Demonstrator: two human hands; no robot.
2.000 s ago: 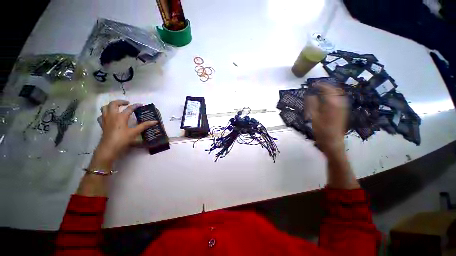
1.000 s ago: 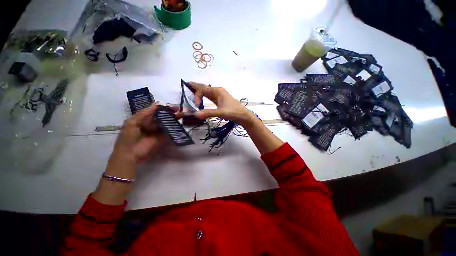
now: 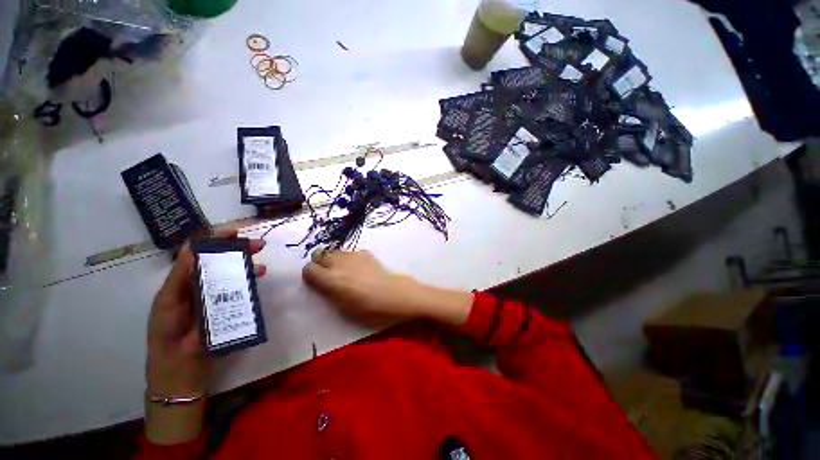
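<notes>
My left hand point(image 3: 175, 301) holds a black-edged barcode card point(image 3: 228, 296), its white panel facing up, above the table's near edge. My right hand point(image 3: 355, 283) is at the near side of the tangled tag strings point(image 3: 369, 202), fingertips pinched at the strings' lower left end. A thin dark string runs from the bunch toward the held card. Whether the fingertips grip a string is too small to tell. The stack of black text cards point(image 3: 162, 202) lies beyond my left hand. The stack of barcode cards point(image 3: 261, 168) lies left of the strings.
A heap of finished tags point(image 3: 557, 112) lies at the right, with a drink cup point(image 3: 488, 36) behind it. Rubber bands point(image 3: 272, 67) lie at the back. A clear bag point(image 3: 99, 54) and part of a green tape roll point(image 3: 202, 6) are upper left. Cardboard boxes point(image 3: 706, 332) stand lower right.
My left hand has moved down toward me with a barcode card facing up. My right hand has left the cards and moved to the strings. The view has shifted, so table items appear further up and left.
</notes>
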